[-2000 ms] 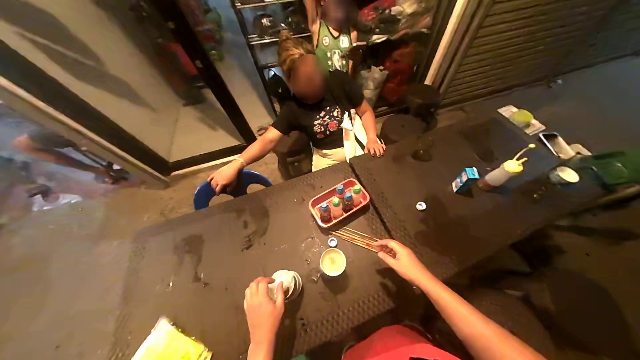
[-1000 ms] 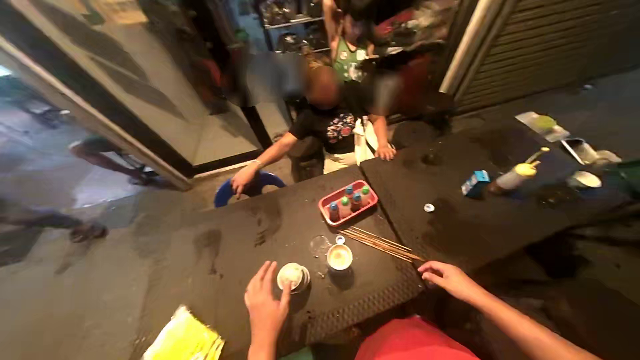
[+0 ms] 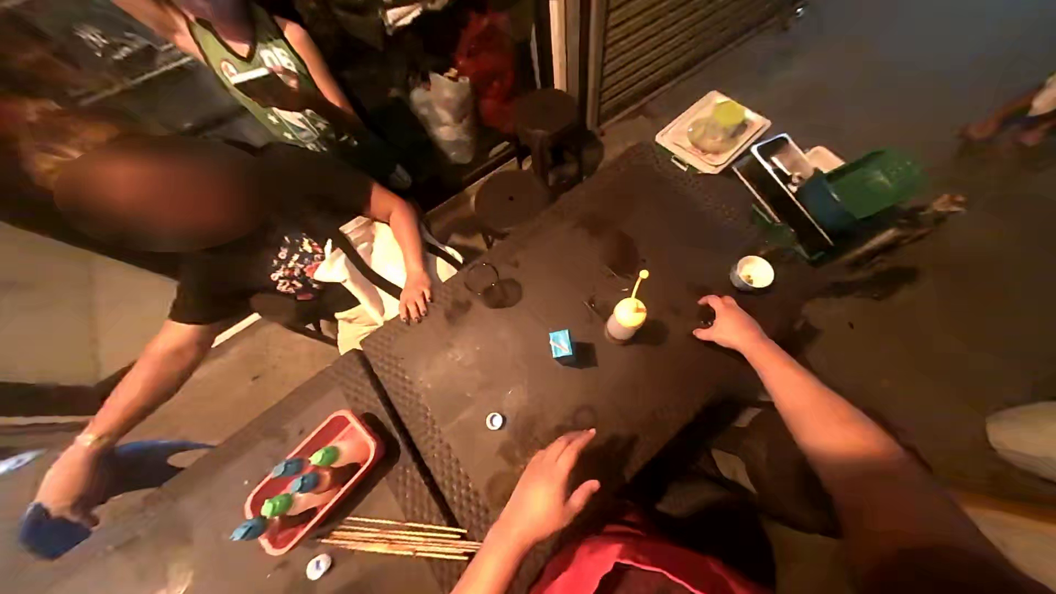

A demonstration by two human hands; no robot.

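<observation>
My right hand point(image 3: 730, 324) is over the dark table's right part with fingers apart, just below a small white cup point(image 3: 751, 273) with something in it. My left hand point(image 3: 551, 488) hovers near the table's front edge, fingers spread, holding nothing. A small white cap point(image 3: 494, 421) lies to its upper left. Between the hands and farther back stand a blue box point(image 3: 562, 346) and a squeeze bottle with a yellow top point(image 3: 627, 318). Thin wooden skewers point(image 3: 400, 538) lie at lower left, beside a red tray point(image 3: 369, 444) of small bottles with blue and green caps.
Across the table point(image 3: 511, 371) a seated person rests one hand point(image 3: 415, 297) at its edge; another person stands behind. A white tray point(image 3: 668, 136), a metal container point(image 3: 782, 198) and a green bin point(image 3: 879, 183) are at the far right. Stools point(image 3: 509, 199) stand beyond the table.
The view has swung strongly to the right. My left hand has left the small white cup it was touching. My right hand has moved away from the skewers, toward the table's right end.
</observation>
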